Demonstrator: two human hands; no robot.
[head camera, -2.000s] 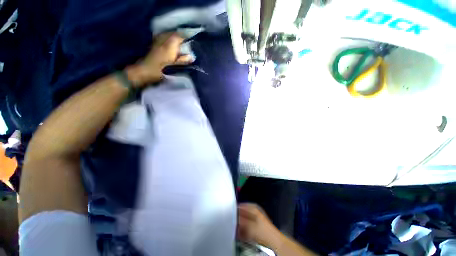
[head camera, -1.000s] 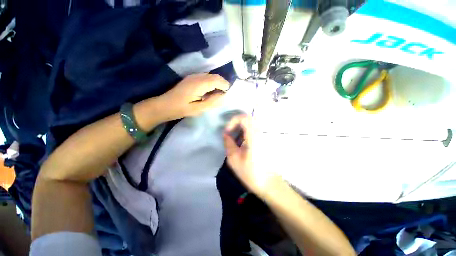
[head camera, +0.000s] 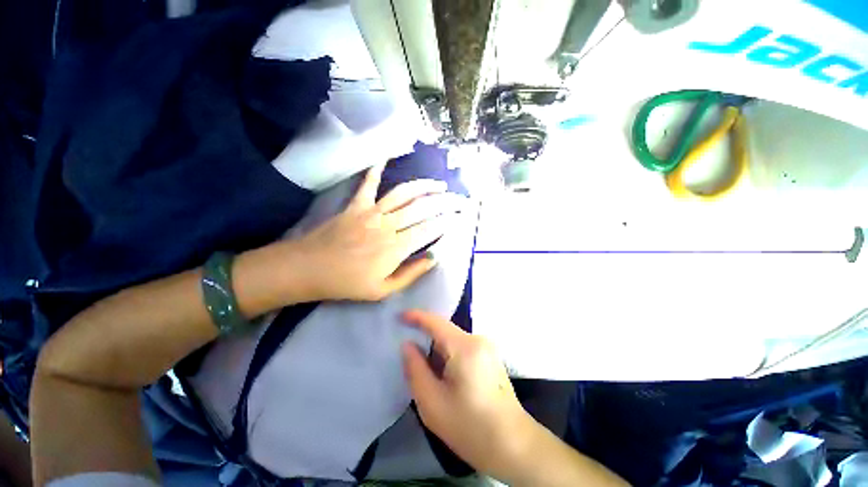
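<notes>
A pale grey-white pocket cloth (head camera: 333, 380) with navy edges lies in front of the needle area. My left hand (head camera: 381, 233), with a green bangle on the wrist, lies flat on it with fingers spread, fingertips just short of the presser foot (head camera: 462, 152). My right hand (head camera: 457, 380) is lower, at the cloth's right side, thumb and index finger apart on or just above the surface; whether it pinches cloth is unclear. Navy garment cloth (head camera: 143, 162) is heaped at the left. Bright glare hides the needle point.
The white sewing machine with "Jack" lettering (head camera: 780, 52) stands at the upper right. Scissors with green and yellow loops (head camera: 704, 147) lie on the white bed (head camera: 647, 314). White and navy scraps (head camera: 785, 447) are at the lower right.
The pale cloth now lies flatter below the foot. My left hand has opened from a curled shape to spread fingers. My right hand has moved down, away from the needle.
</notes>
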